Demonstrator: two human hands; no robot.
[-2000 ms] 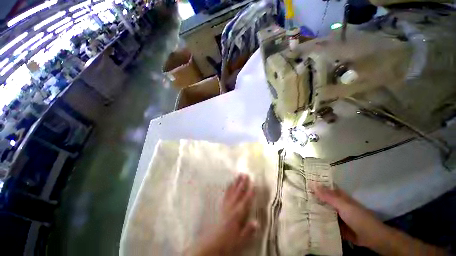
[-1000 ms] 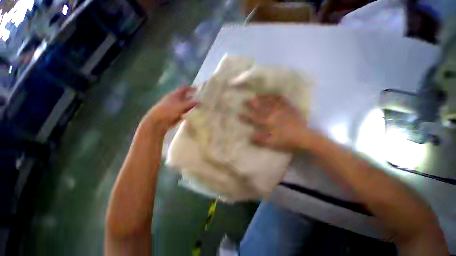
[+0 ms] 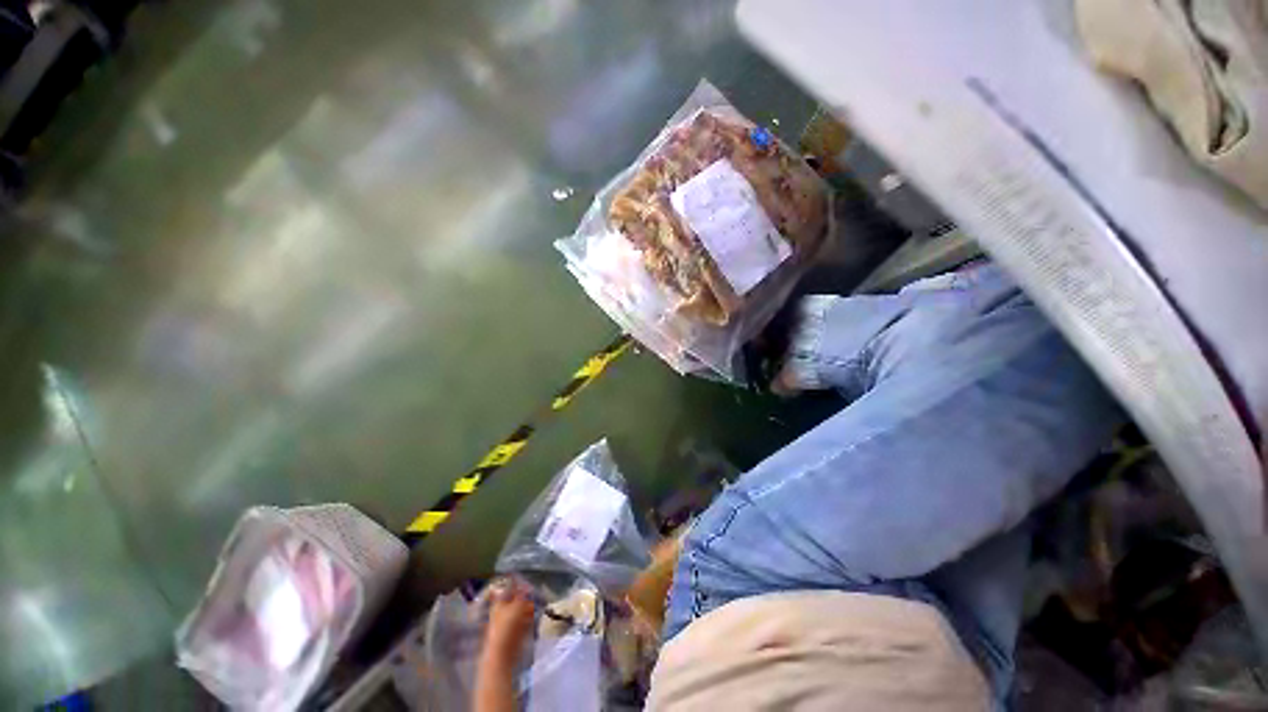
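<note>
The cream garment (image 3: 1189, 91) lies on the white table (image 3: 973, 132), cut off by the top right edge. My left hand (image 3: 506, 612) is small and blurred at the bottom edge, among clear bags beside my lap. Its fingertips touch or lie just over a clear bag with a white label (image 3: 581, 515); whether it grips anything cannot be told. Another bag with brown contents and a pale label (image 3: 563, 668) lies just right of the hand. My right hand is out of the picture.
A large clear bag of brown goods with a white label (image 3: 723, 223) stands on the green floor by my foot. A lined bin (image 3: 285, 605) is at lower left. Yellow-black tape (image 3: 487, 466) crosses the floor. My jeans-clad leg (image 3: 862, 473) is under the table edge.
The view has swung down and left from the table to the floor. Both hands have left the garment; my left hand is now down by the bags, my right has gone out of view.
</note>
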